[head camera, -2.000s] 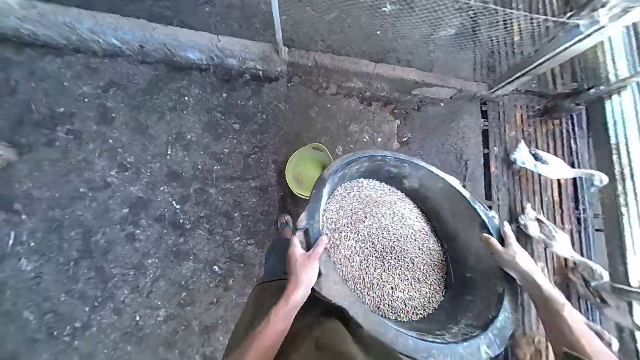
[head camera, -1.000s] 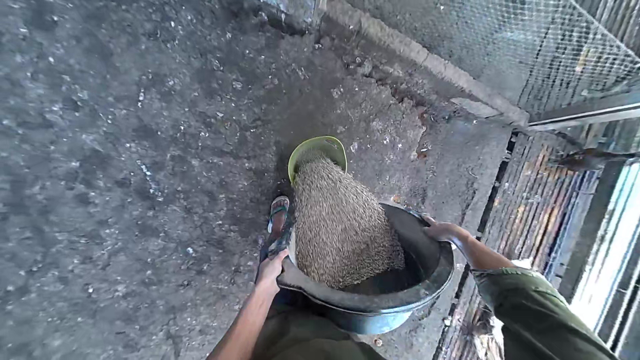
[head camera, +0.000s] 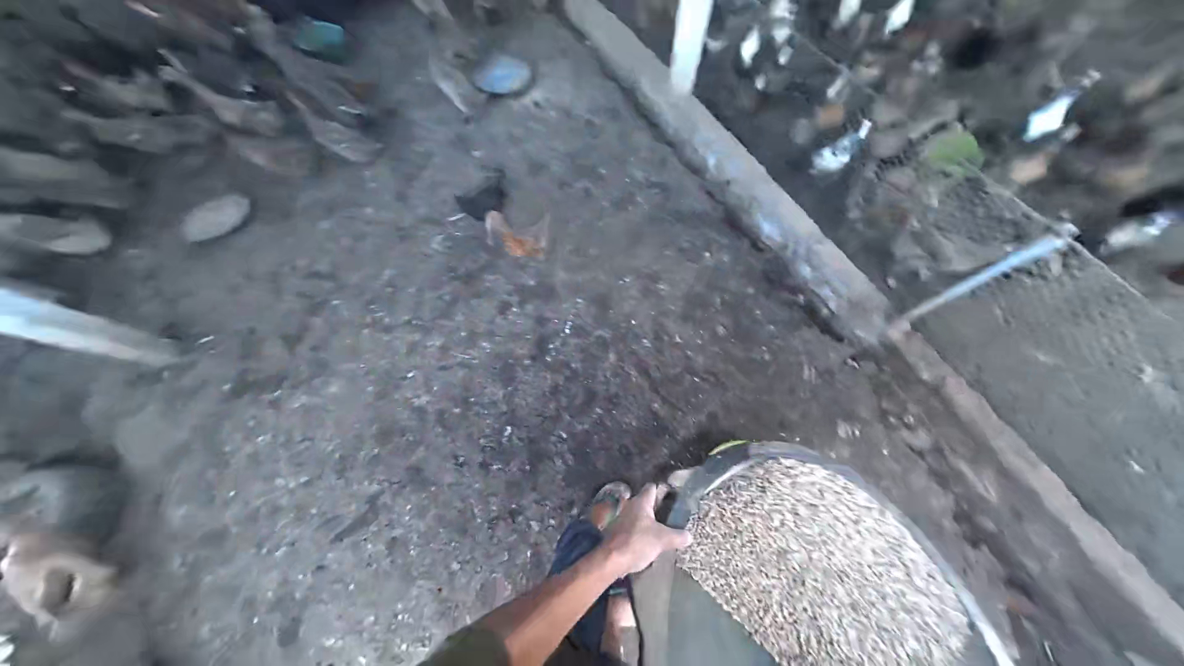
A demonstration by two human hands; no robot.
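Observation:
My left hand (head camera: 646, 535) grips the near left rim of a large black tub (head camera: 668, 601), thumb over the edge. Pale feed pellets or grain (head camera: 814, 555) lie inside the tub, which is at the lower right and partly cut off by the frame. A sliver of a yellow-green basin (head camera: 729, 446) shows just beyond the tub's far rim; the tub hides the rest. My right hand is out of the frame.
A low concrete curb (head camera: 786, 231) runs diagonally along the right. Blurred birds, apparently ducks (head camera: 250, 111), gather at the upper left. A chicken (head camera: 516, 236) is on the dirt floor. A pale post (head camera: 74, 324) stands left.
The pellets were pouring from the tub into the basin one second ago; now the tub covers most of the basin. My right hand has left the view. The view has swung left.

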